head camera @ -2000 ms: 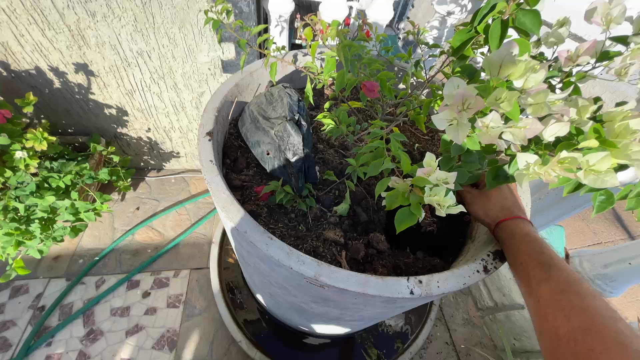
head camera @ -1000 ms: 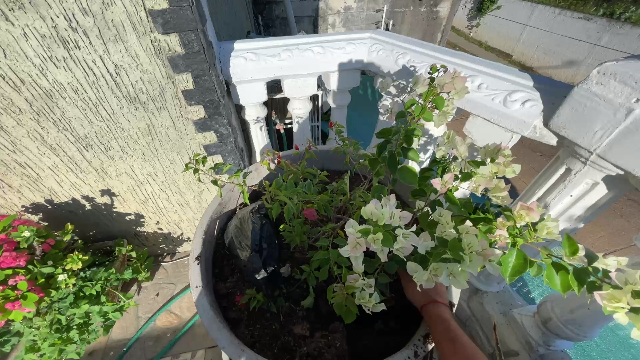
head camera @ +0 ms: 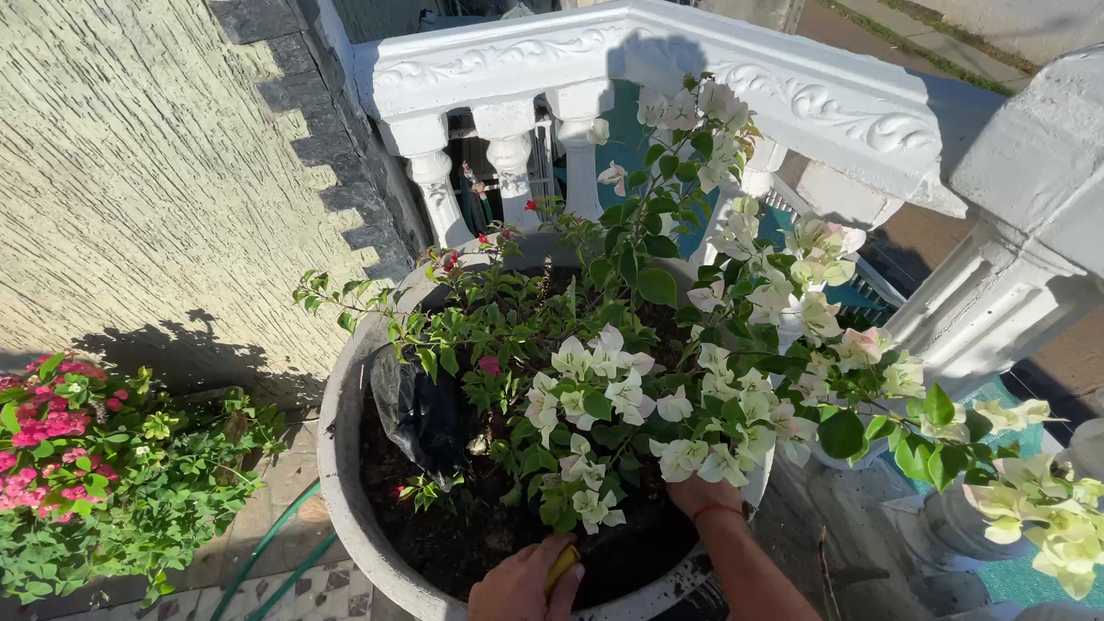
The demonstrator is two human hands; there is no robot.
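A bougainvillea with white flowers point(head camera: 628, 392) grows in a large round planter point(head camera: 345, 483) of dark soil point(head camera: 466, 526). My left hand point(head camera: 526, 582), low in the view at the planter's near side, is closed around a yellow object, perhaps a tool handle point(head camera: 562, 565); its far end is hidden. My right hand point(head camera: 707, 500) reaches in at the right side, under the white blooms; its fingers are hidden by flowers, so what it touches cannot be told. A black plastic bag point(head camera: 418, 414) lies on the soil at the left, beside a smaller leafy plant point(head camera: 492, 345) with red flowers.
A white balustrade point(head camera: 690, 60) stands behind the planter, with a thick white post point(head camera: 1035, 155) at the right. A textured wall point(head camera: 155, 172) rises at the left. Pink-flowering plants point(head camera: 60, 423) and a green hose point(head camera: 267, 539) are at the lower left.
My left hand has come into view at the bottom with the yellow object. My right hand remains at the planter's right side. The view has shifted toward the balustrade since the oldest frame.
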